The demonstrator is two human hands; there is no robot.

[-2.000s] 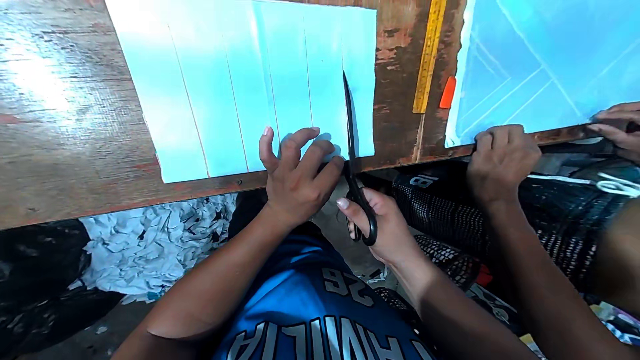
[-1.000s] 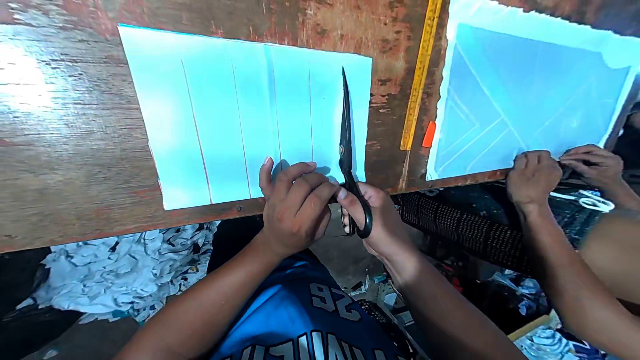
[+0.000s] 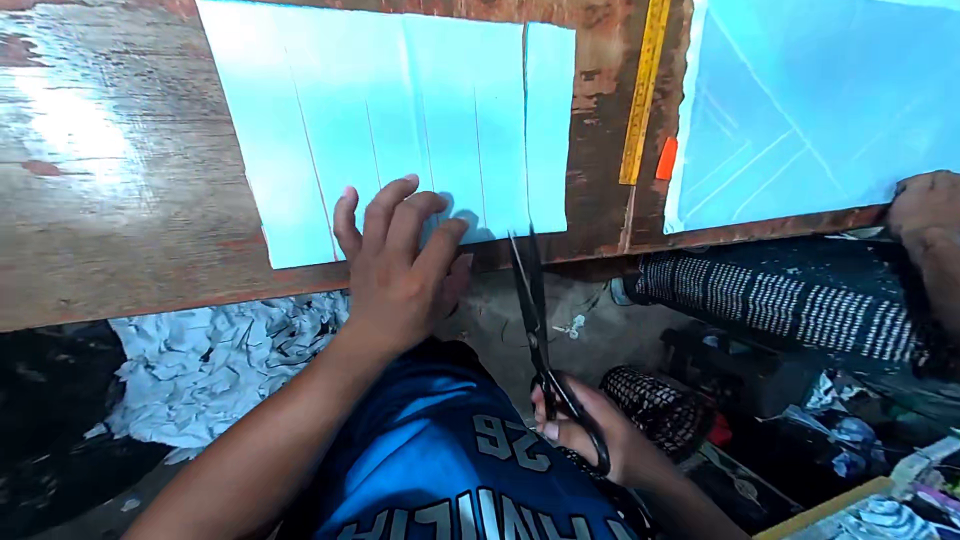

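A pale blue-white sheet point(image 3: 360, 142) with several thin lines lies at the wooden table's front edge. My left hand point(image 3: 397, 262) rests on its lower edge, fingers spread, the thumb near the table edge. A long slit or dark line runs down near the sheet's right side. My right hand point(image 3: 592, 427) holds black-handled scissors point(image 3: 536, 322) by the loops, below the table edge. Their blades are a little apart, and the tips are at the sheet's lower edge, near the foot of that line.
A yellow ruler point(image 3: 643, 97) and an orange piece point(image 3: 666, 158) lie right of the sheet. Beyond them is a light blue marked sheet point(image 3: 810, 112), with another person's hand point(image 3: 930, 217) at its corner. Crumpled white scraps point(image 3: 225, 375) are heaped below the table point(image 3: 112, 187).
The scissors, earlier lying over the sheet's right part, have moved down toward me with my right hand, and their blades have parted. The long dark line now shows there. My left hand stays on the sheet.
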